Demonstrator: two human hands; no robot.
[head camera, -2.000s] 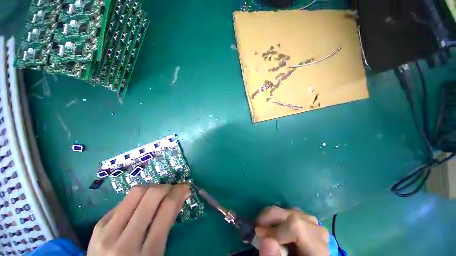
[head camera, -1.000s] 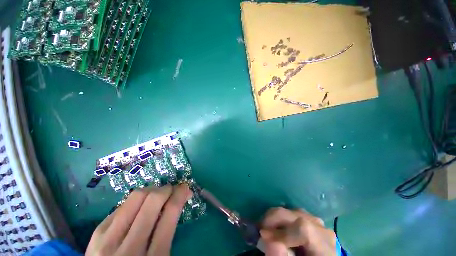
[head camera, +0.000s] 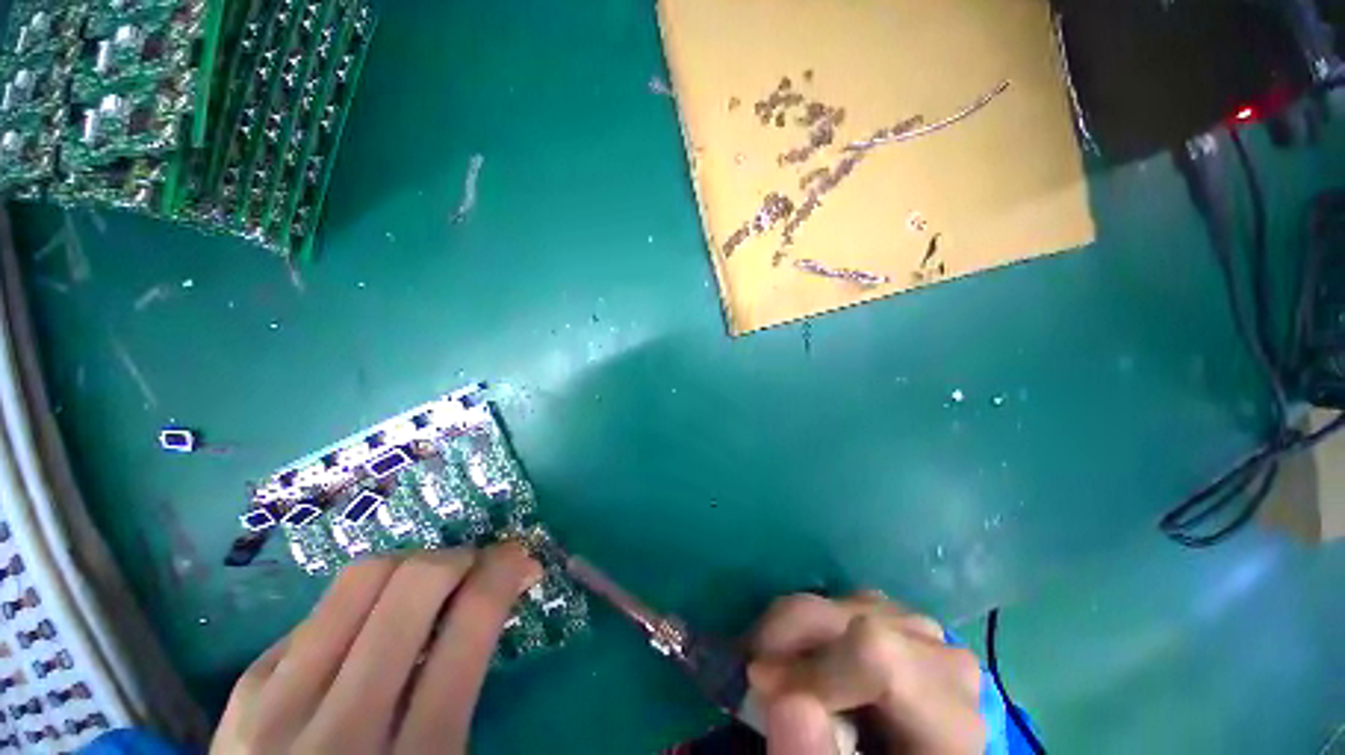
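A green PCB panel (head camera: 487, 479) lies tilted on the green mat, its lower part under my left hand. My left hand (head camera: 376, 649) presses on it with bent fingers held together; whether a module is pinched under the fingertips is hidden. My right hand (head camera: 870, 671) grips a soldering iron (head camera: 664, 634) like a pen. Its tip is at the panel, right beside my left fingertips. Several small dark modules with white outlines, one a flex-tailed module (head camera: 388, 463), lie along the panel's upper left. Another loose module (head camera: 177, 440) lies on the mat to the left.
A stack of PCB panels (head camera: 266, 126) stands at the upper left. A white component tray (head camera: 37, 649) curves along the left edge. A cardboard pad (head camera: 944, 192) with solder scraps (head camera: 811, 148) lies at the upper right. A black box (head camera: 1158, 74) with a red light and cables (head camera: 1246, 502) are at right.
The whole view has shifted, so the panel, hands and stack appear further left. My hands and the iron keep nearly the same place on the panel.
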